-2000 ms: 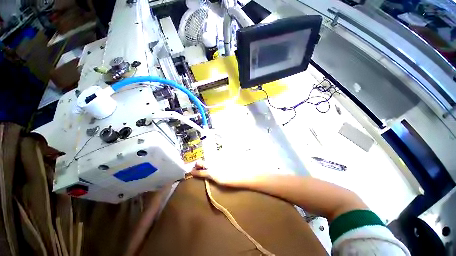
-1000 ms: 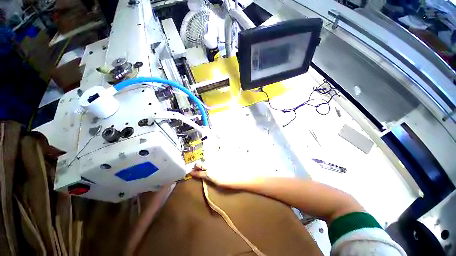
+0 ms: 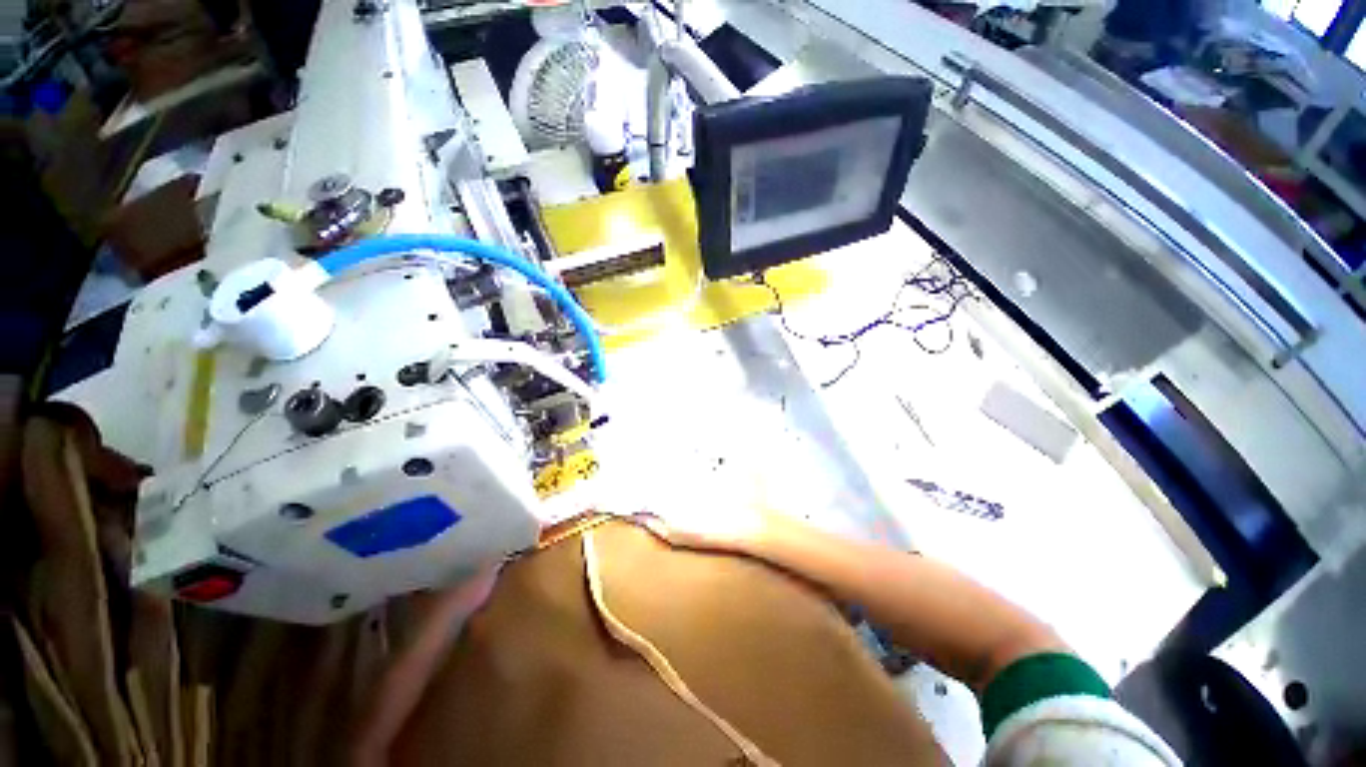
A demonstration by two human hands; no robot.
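Note:
A large brown garment panel [image 3: 719,644] lies in front of me, its upper edge near the yellow clamp parts [image 3: 566,468] of the sewing machine. A narrow pale strip [image 3: 644,647] runs down it. My right hand [image 3: 677,528] is at the panel's upper edge, right of the clamp, washed out by glare and partly covered by cloth; its grip is unclear. My left forearm shows blurred at the panel's left side; the hand is hidden by the white machine head [image 3: 322,495].
Stacked brown pieces [image 3: 68,599] are at left. A blue hose [image 3: 495,258] arches over the head. A control screen [image 3: 809,173] stands behind on a yellow plate [image 3: 614,225], near a fan [image 3: 554,93]. Black cable [image 3: 899,315], a grey card [image 3: 1031,420] and a dark tool [image 3: 959,499] lie at right.
My right hand has moved right from the clamp, and its fingers are less visible. The panel's upper edge now shows across beside the clamp. The whole view has shifted slightly.

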